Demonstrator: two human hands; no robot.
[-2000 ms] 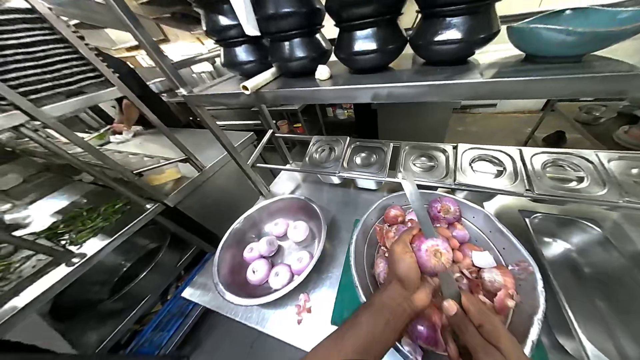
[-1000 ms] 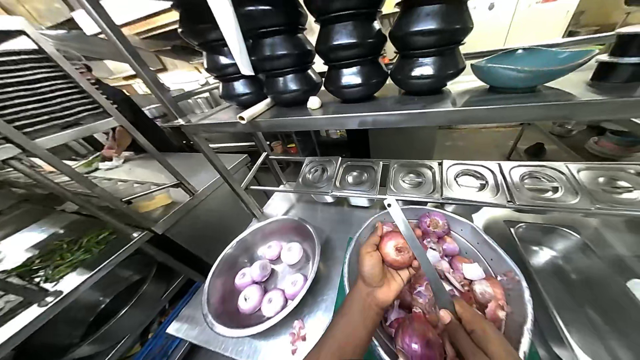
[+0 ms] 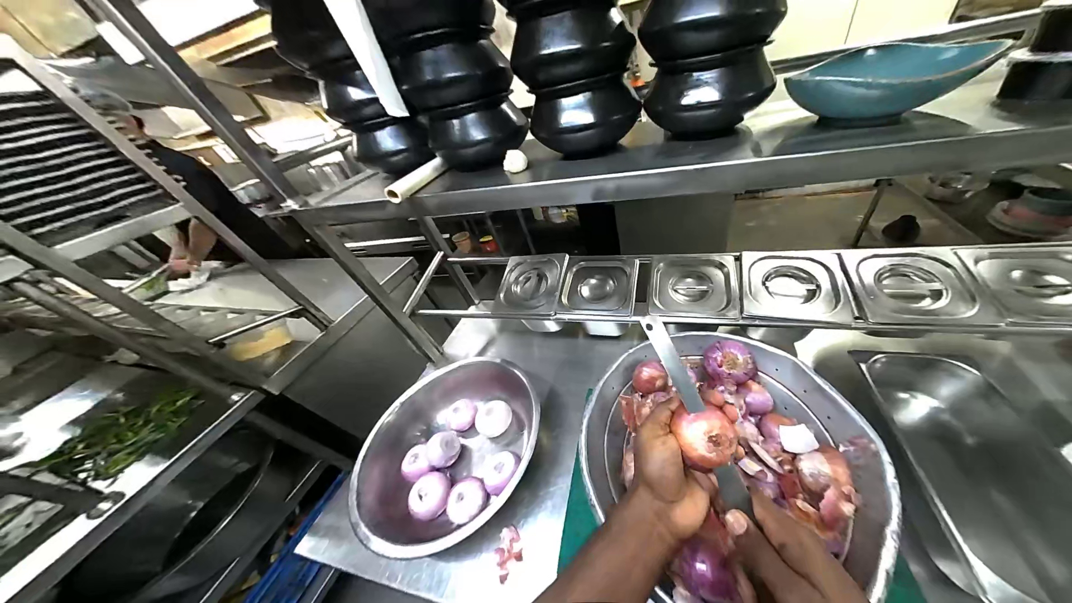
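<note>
My left hand (image 3: pixel 667 477) grips an unpeeled red onion (image 3: pixel 705 437) above a large metal colander (image 3: pixel 879 494). A long-bladed knife (image 3: pixel 675 365) lies against the onion, its blade partly hidden by it and its far end pointing up and away. My right hand (image 3: pixel 775 536) holds the knife at its near end; the handle is mostly covered by the fingers. Unpeeled onions (image 3: pixel 730 362) and loose skins (image 3: pixel 837 507) fill the colander beneath both hands. Left of it, a steel bowl (image 3: pixel 364 502) holds several peeled onions (image 3: pixel 429 496).
Onion scraps (image 3: pixel 507 553) lie on the steel counter (image 3: pixel 536 494). Lidded steel containers (image 3: pixel 787 286) line the rail behind. A shelf (image 3: pixel 603 176) above carries stacked black pots (image 3: pixel 584 117) and a teal bowl (image 3: pixel 888 84). A sink (image 3: pixel 946 435) is at right; a person (image 3: pixel 197 226) stands at far left.
The purple onion held two seconds ago has given way to a redder one in my left hand. Since one second ago, the knife blade has moved from beside this onion to against it.
</note>
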